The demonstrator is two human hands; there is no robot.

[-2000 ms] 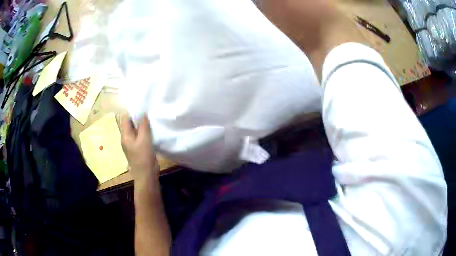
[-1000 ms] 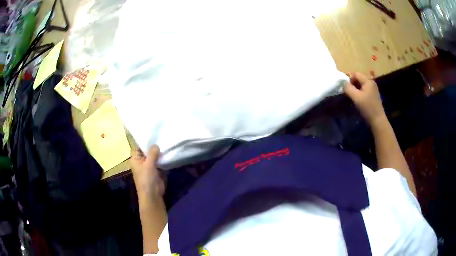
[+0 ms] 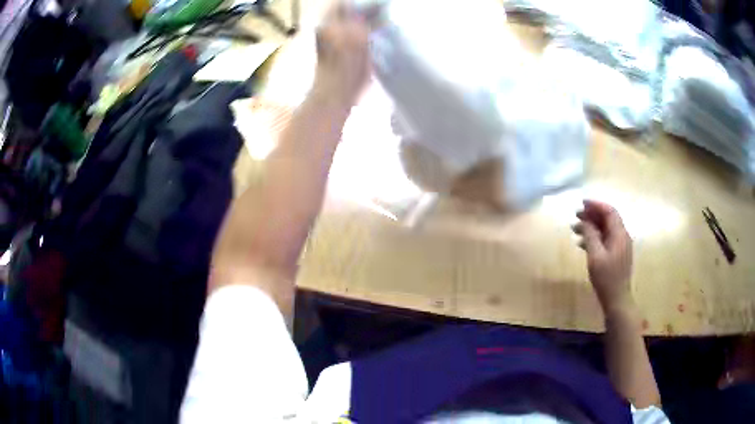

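A white garment (image 3: 464,91) hangs blurred over the back middle of the table, its lower part bunched and raised off the wood. My left hand (image 3: 343,45) is at the top left, closed on the garment's upper corner; motion blur hides the fingers' detail. My right hand (image 3: 606,236) is right of the garment, apart from it, with fingers loosely curled and nothing seen in it. The white garment's loose tip hangs near the table surface (image 3: 389,265).
Black thread snips (image 3: 718,235) lie at the right. Plastic-covered packs (image 3: 704,99) lie at the back right. Dark garments (image 3: 157,174) hang at the left. A pale yellow paper (image 3: 236,62) and hangers lie at the upper left. Red dots mark the table's front right.
The garment has moved from flat at the table's front edge to raised at the back. My left hand moved up and forward with it. My right hand let go of its corner.
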